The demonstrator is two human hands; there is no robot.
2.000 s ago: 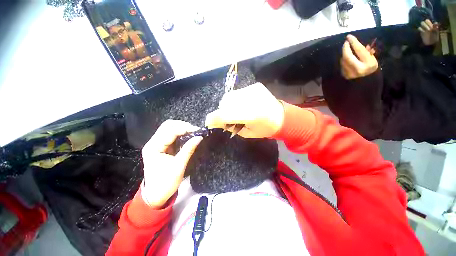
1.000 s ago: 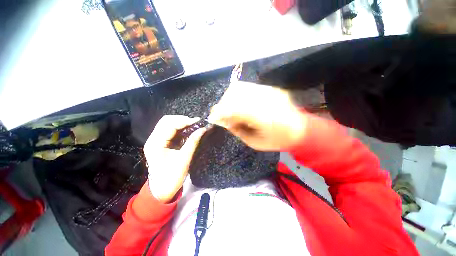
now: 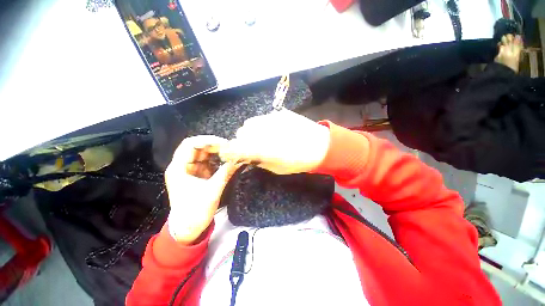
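The dark, speckled garment piece [image 3: 272, 200] lies on my lap and reaches up to the table edge. My left hand [image 3: 197, 182] pinches its edge with the dark trim, mostly hidden by the fingers. My right hand [image 3: 275, 140] is beside it, fingertips touching the left fingers at the same edge. Small silvery snips [image 3: 281, 91] stick out past the top of my right hand. No needle or thread can be made out. A long loose glittery trim [image 3: 122, 245] hangs in a loop over dark cloth at the left.
A lit smartphone [image 3: 170, 54] lies on the white table [image 3: 77, 77], with two small shiny bits beside it. An open bag [image 3: 77, 167] is at left, above a red stool [image 3: 24, 257]. A person in black [image 3: 472, 119] is at right.
My right hand has moved back in from a blurred, slightly raised position, to the left against my left fingers. The other person's hand has moved away to the upper right.
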